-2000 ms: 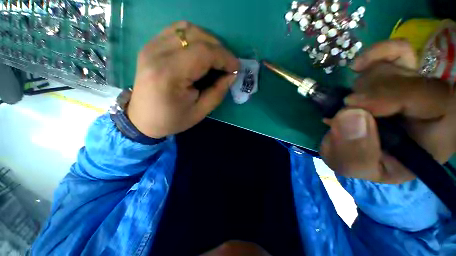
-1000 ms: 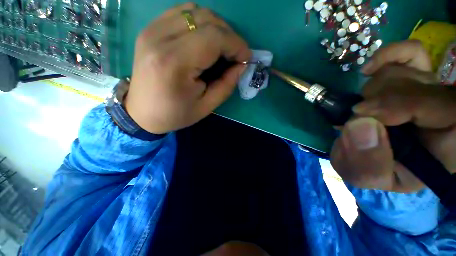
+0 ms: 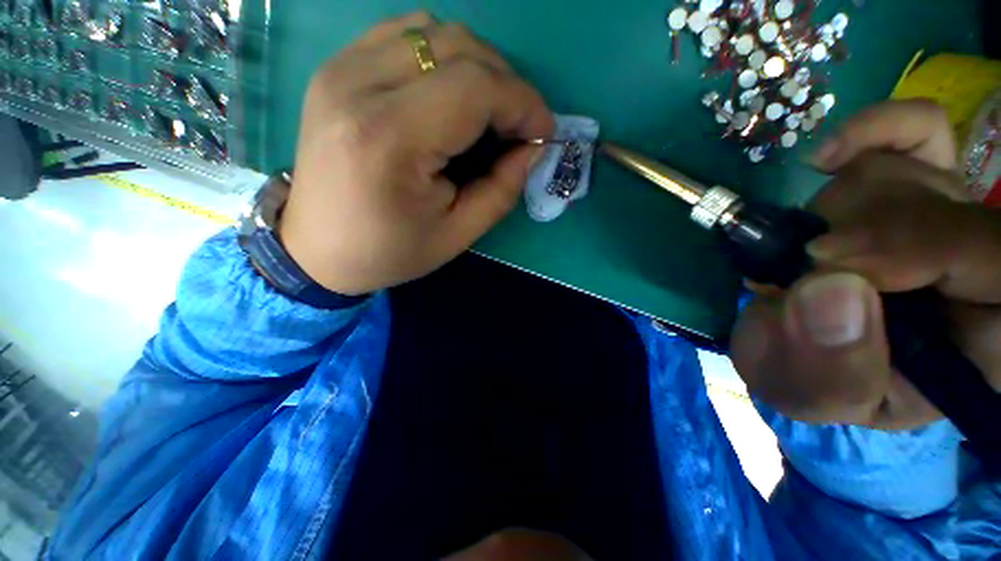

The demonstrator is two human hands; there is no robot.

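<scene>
A small dark, silvery workpiece [image 3: 564, 173] lies on a whitish pad [image 3: 541, 204] near the front edge of the green mat. My left hand [image 3: 412, 164] pinches a thin wire-like piece [image 3: 546, 141] between thumb and forefinger; its end reaches over the top of the workpiece. My right hand [image 3: 878, 263] holds a soldering iron [image 3: 716, 206] by its black handle. The iron's brassy tip points left and ends at the pad's upper right edge; I cannot tell if it touches anything.
A loose pile of small white and reddish discs [image 3: 757, 66] lies at the upper right. A yellow tape roll [image 3: 953, 86] is partly behind my right hand. A clear parts tray [image 3: 121, 82] with dark shiny pieces is at the upper left. The mat's front edge [image 3: 593, 295] runs below the pad.
Since the first frame, my left hand's held piece has come over the workpiece. In the last second, the iron has drawn back slightly to the right, away from the workpiece.
</scene>
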